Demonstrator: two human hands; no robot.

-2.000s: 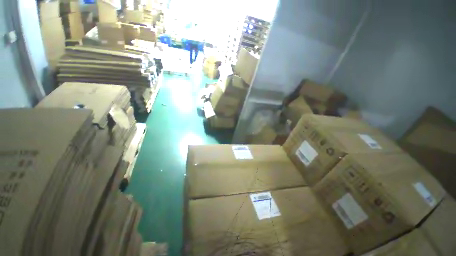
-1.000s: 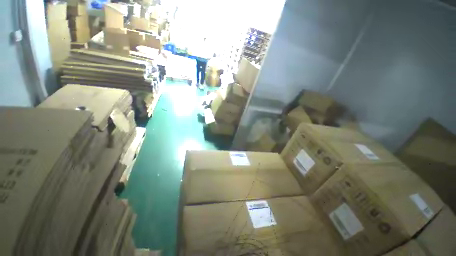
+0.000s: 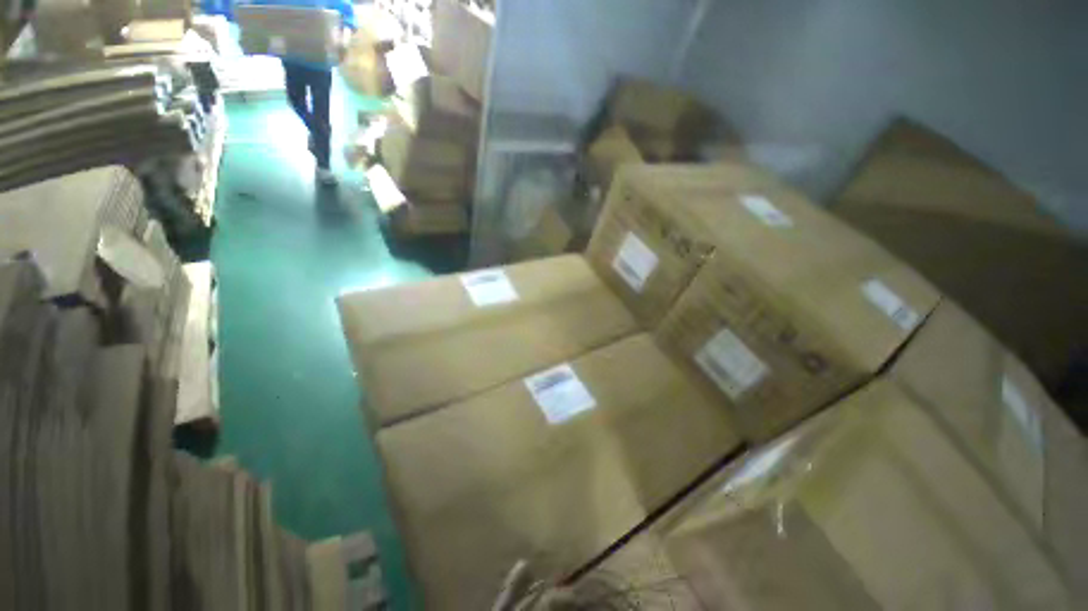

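Note:
Several sealed brown cartons with white labels stand close together in front of me. Two lower ones lie at the centre, a nearer carton (image 3: 513, 477) and one behind it (image 3: 442, 346). Taller cartons (image 3: 811, 287) with printed symbols stand to their right. A carton with shiny yellowish tape (image 3: 907, 477) is at the lower right. Thin blurred strands show at the bottom edge; I cannot tell what they are. Neither my left hand nor my right hand can be made out.
Flattened cardboard (image 3: 72, 442) stands on the left, with more stacked sheets (image 3: 84, 119) behind. A green floor aisle (image 3: 280, 287) runs between. A person (image 3: 313, 90) in blue holds a carton (image 3: 286, 34) in the aisle. Untidy cartons (image 3: 436, 179) lie by the wall; a large cardboard piece (image 3: 954, 203) leans at right.
The view has turned right and down, so more cartons show at the lower right. The person in the aisle is nearer and now visibly holds a carton.

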